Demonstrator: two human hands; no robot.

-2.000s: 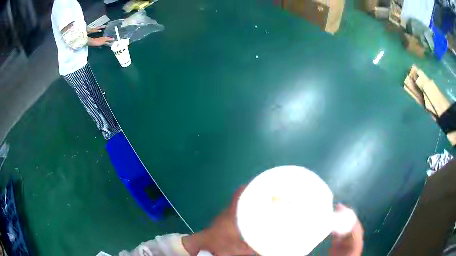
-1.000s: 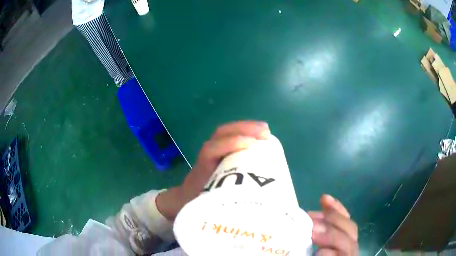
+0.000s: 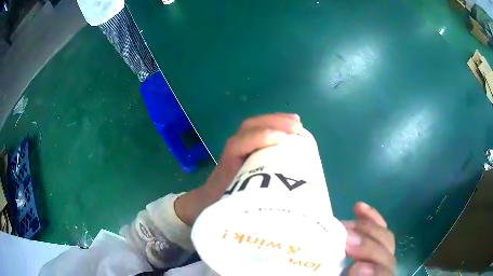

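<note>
A white paper drink cup (image 3: 294, 172) with dark lettering is held tilted close to the camera. Its white lid, with orange print reading "& wink!", faces the camera at the bottom centre. My left hand (image 3: 248, 153) is wrapped around the far side of the cup. My right hand (image 3: 373, 240) is at the right of the lid with bent fingers. Its fingertips are against or very near the lid's edge; actual contact is hard to tell. No straw shows.
The dark green table (image 3: 259, 70) lies ahead. A blue stool (image 3: 167, 116) stands beside its left edge, near a person in striped trousers (image 3: 130, 46). Cardboard pieces (image 3: 480, 73) lie at the far right. A dark blue crate (image 3: 24, 194) is at the left.
The cup has tipped from two seconds ago, so its lettered side and lid print now show. The view has shifted down; the other person's upper body and second cup have mostly left the picture.
</note>
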